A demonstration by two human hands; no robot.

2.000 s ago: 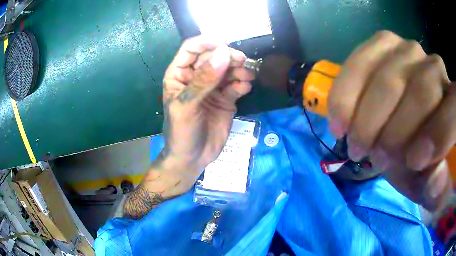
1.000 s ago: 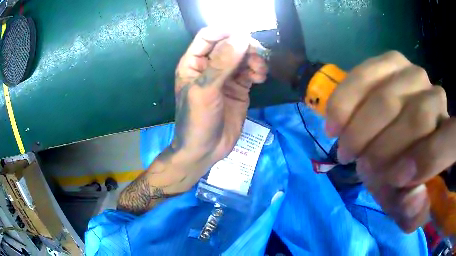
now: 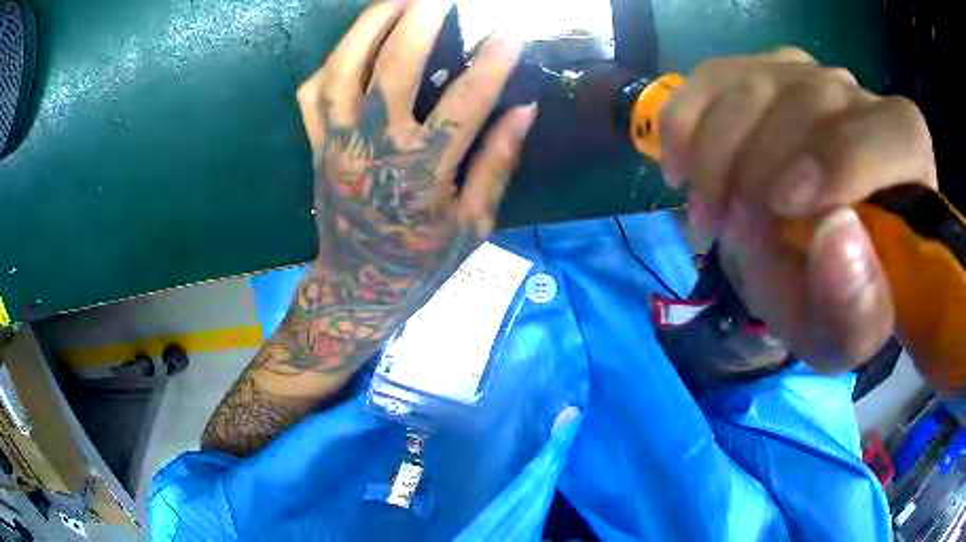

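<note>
An electric screwdriver [image 3: 655,114] with an orange barrel and black nose is in my right hand [image 3: 794,180], its nose pointing left toward the phone unit. The phone unit [image 3: 561,23], a brightly glaring silvery slab, lies at the top edge of the view on a black mat [image 3: 572,127]. My left hand [image 3: 403,159] is back-up over the mat's left side, fingers spread, with fingertips at the phone's left and lower edge. I cannot tell whether a screw is held. The screwdriver's bit tip is too dark to make out.
A green bench [image 3: 201,159] spans the top. A round dark screw tray [image 3: 13,74] is cut off at the upper left. A cardboard box [image 3: 53,434] stands at lower left. A badge [image 3: 450,328] hangs on the blue smock. A red-and-white strap tag [image 3: 680,310] is by my right wrist.
My left hand has opened from a pinch, turned back-up and come down at the phone. The screwdriver has moved slightly up. The view has shifted, leaving the tray mostly outside.
</note>
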